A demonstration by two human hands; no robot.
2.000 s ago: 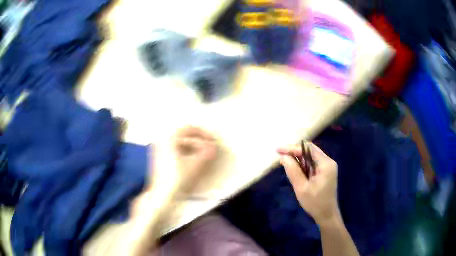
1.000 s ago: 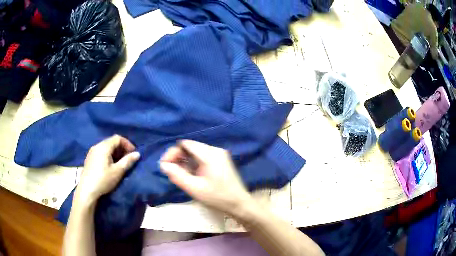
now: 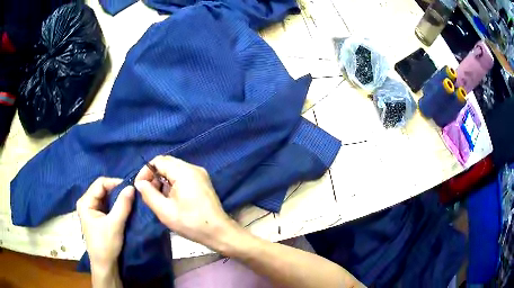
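Note:
A navy garment [image 3: 186,84] with a fine ribbed texture lies spread in front of me, its lower edge drawn toward me. My left hand [image 3: 107,216] pinches the garment edge between thumb and fingers. My right hand [image 3: 183,197] is right beside it, fingertips touching the same spot, with small dark snips [image 3: 156,173] held in the fingers. A dark thread shows near the fingertips. A needle or fastener at the fingertips is too small to make out.
A knotted black plastic bag [image 3: 62,70] sits at left. Two clear bags of black pieces [image 3: 362,63], a phone [image 3: 416,68], navy thread cones [image 3: 439,98] and a pink packet [image 3: 459,138] are at right. A bottle [image 3: 434,22] stands beyond. Dark cloth [image 3: 389,242] hangs below the edge.
The view has turned from the table's right corner back to the garment. My right hand has moved left to meet my left hand at the garment edge.

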